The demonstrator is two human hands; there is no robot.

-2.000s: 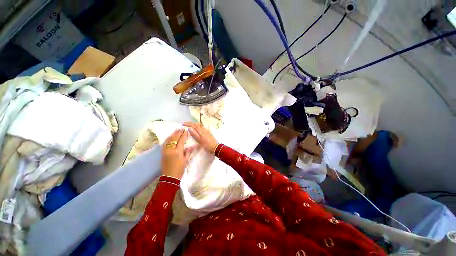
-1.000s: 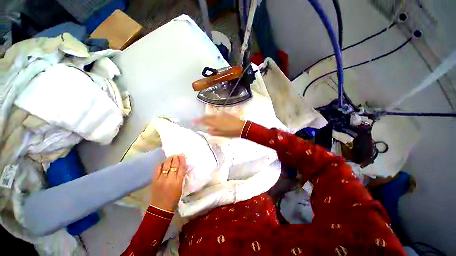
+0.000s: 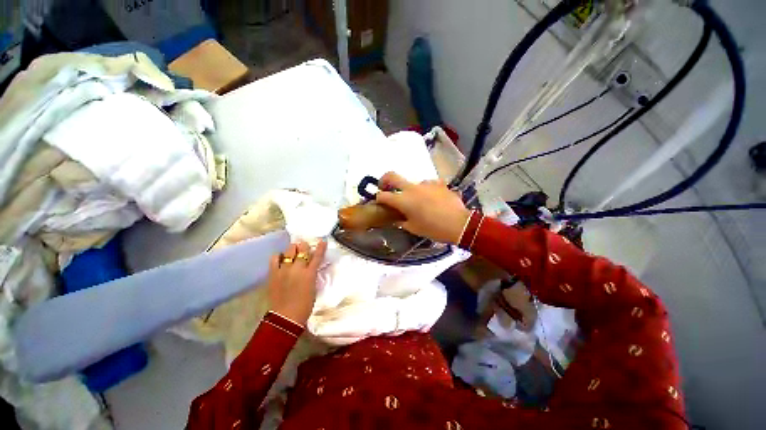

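Observation:
My right hand (image 3: 424,210) grips the orange-brown handle of the steam iron (image 3: 390,242). The iron's dark metal soleplate is on or just over the white garment (image 3: 378,306); exact contact cannot be told. My left hand (image 3: 294,277) lies on the garment's edge, fingers together, left of the iron, by the rounded end of the pale blue-grey sleeve board (image 3: 151,306). Whether its fingers pinch the cloth is hard to tell. A cream part with a dark edge (image 3: 252,220) lies behind the board's end.
White and cream garments (image 3: 126,155) are heaped at left on the ironing table (image 3: 285,126). A blue block (image 3: 113,365) sits under the sleeve board. A tan block (image 3: 208,65) is at the far edge. Dark hoses (image 3: 735,101) loop at right before the wall.
My right hand has taken hold of the iron, which has moved from its rest at the table's right onto or over the white garment. My left hand has stayed near the sleeve board's end.

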